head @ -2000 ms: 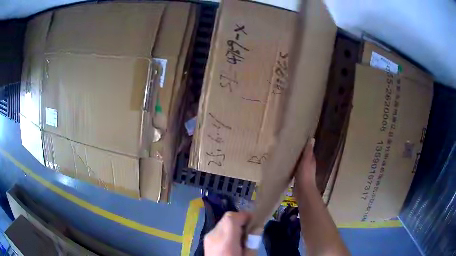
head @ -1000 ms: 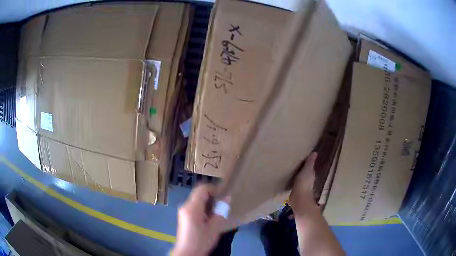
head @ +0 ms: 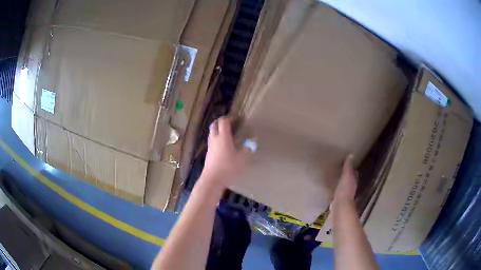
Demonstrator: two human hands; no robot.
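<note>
A plain brown cardboard sheet lies at a slight tilt over the centre stack and covers its handwritten top. My left hand is at the sheet's left edge, fingers curled over it, beside a small white patch that may be a bandage. My right hand is at the sheet's lower right edge, fingers straight against it. Both hands are slightly blurred. The layered left edge of the centre stack shows beside the sheet.
The left stack of flattened cartons has white labels and a green dot. The right stack carries printed numbers. A dark stretch-wrapped load stands far right. Clear film lies near my feet. More cardboard is at lower left.
The sheet has swung from steeply tilted to nearly flat over the centre stack, hiding the handwriting. My left hand has moved up and forward with its edge. The view has shifted.
</note>
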